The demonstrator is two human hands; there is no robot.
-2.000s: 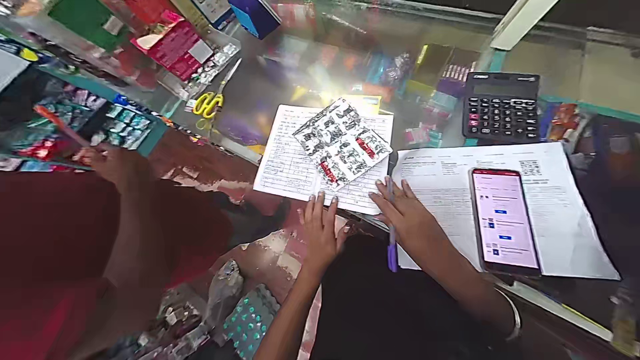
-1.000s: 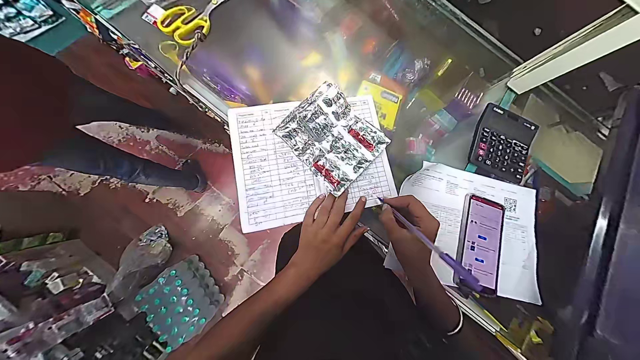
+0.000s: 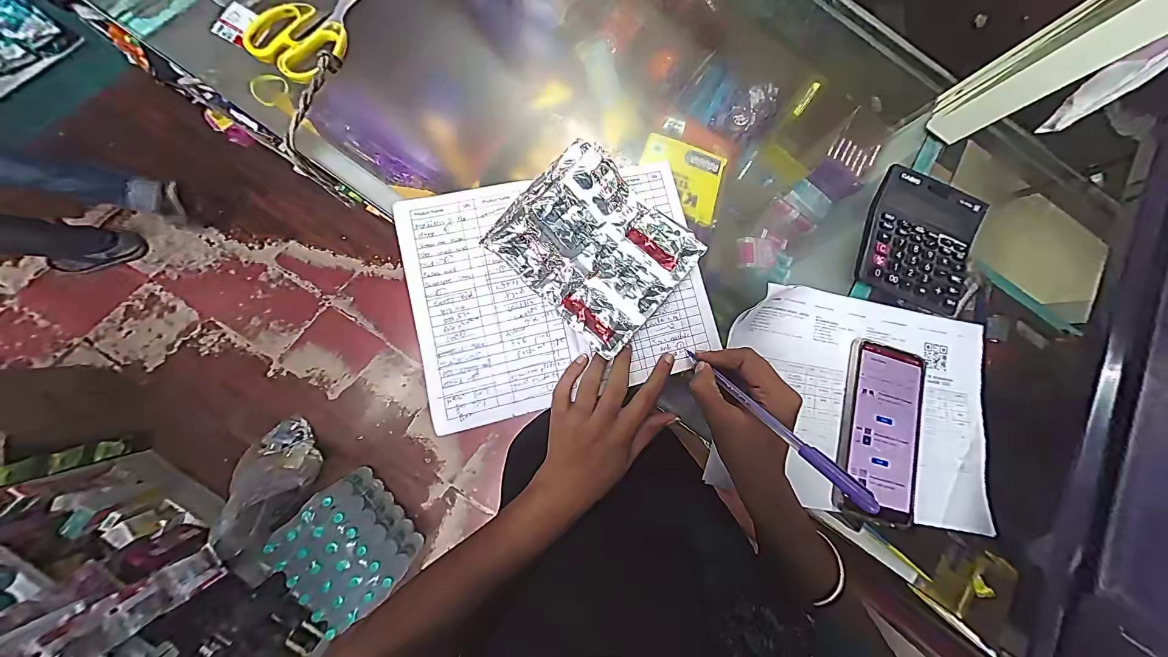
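A ruled notebook page (image 3: 456, 338) with handwriting lies tilted on the glass counter. On it rests a silver foil packet (image 3: 593, 246) with black print and red marks. My left hand (image 3: 602, 420) lies spread at the page's lower edge, its fingertips touching the page just below the packet, with nothing gripped. My right hand (image 3: 748, 401) holds a purple pen (image 3: 794, 443), whose tip meets the page near its lower right corner. Right of that hand, a smartphone (image 3: 883, 429) with a lit screen lies on a printed paper sheet (image 3: 954, 456).
A black desk calculator (image 3: 922, 239) stands above the sheet. Yellow-handled scissors (image 3: 297, 41) with a cord lie at the upper left of the glass counter (image 3: 401, 100). Boxes and a tray of teal-topped items (image 3: 342, 547) are at lower left. Another person's shoe (image 3: 96, 251) is on the tiled floor.
My right hand has turned the pen from lying across the sheet's edge to a writing grip, its tip on the page. The other person has moved out leftward. The view has shifted.
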